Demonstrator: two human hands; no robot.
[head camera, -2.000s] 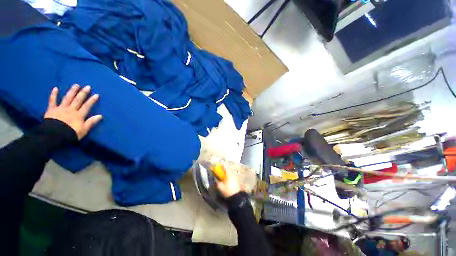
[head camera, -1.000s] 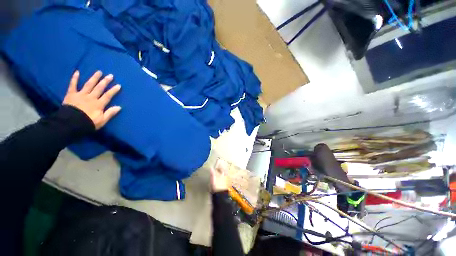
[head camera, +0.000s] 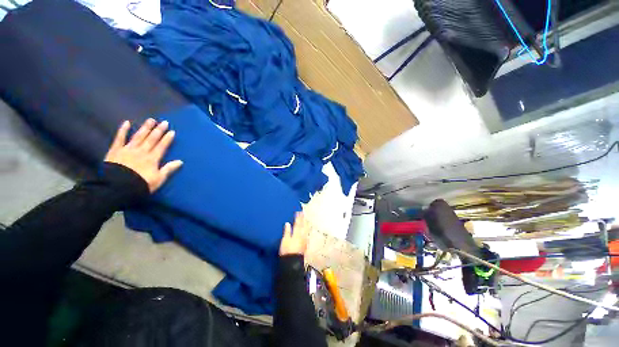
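A royal-blue garment (head camera: 210, 169) is drawn over the rounded end of a long dark padded board (head camera: 88, 74); part of it hangs down the near side. My left hand (head camera: 144, 154) lies on the cloth near its edge, fingers apart. My right hand (head camera: 294, 238) is at the board's rounded end, at the garment's right edge; whether it grips cloth is unclear. The steam iron, with its orange handle (head camera: 335, 293), stands on the rest at the table end, touched by no hand.
A crumpled blue garment pile (head camera: 258, 88) with white piping lies beyond the board, with a cardboard sheet (head camera: 360, 95) behind it. A white cloth (head camera: 136, 13) is at upper left. A tan hose (head camera: 536, 279) and cables run right.
My right hand has let go of the iron, which now stands on the rest, and moved to the garment's end. The blue cloth has shifted right, baring the dark board on the left.
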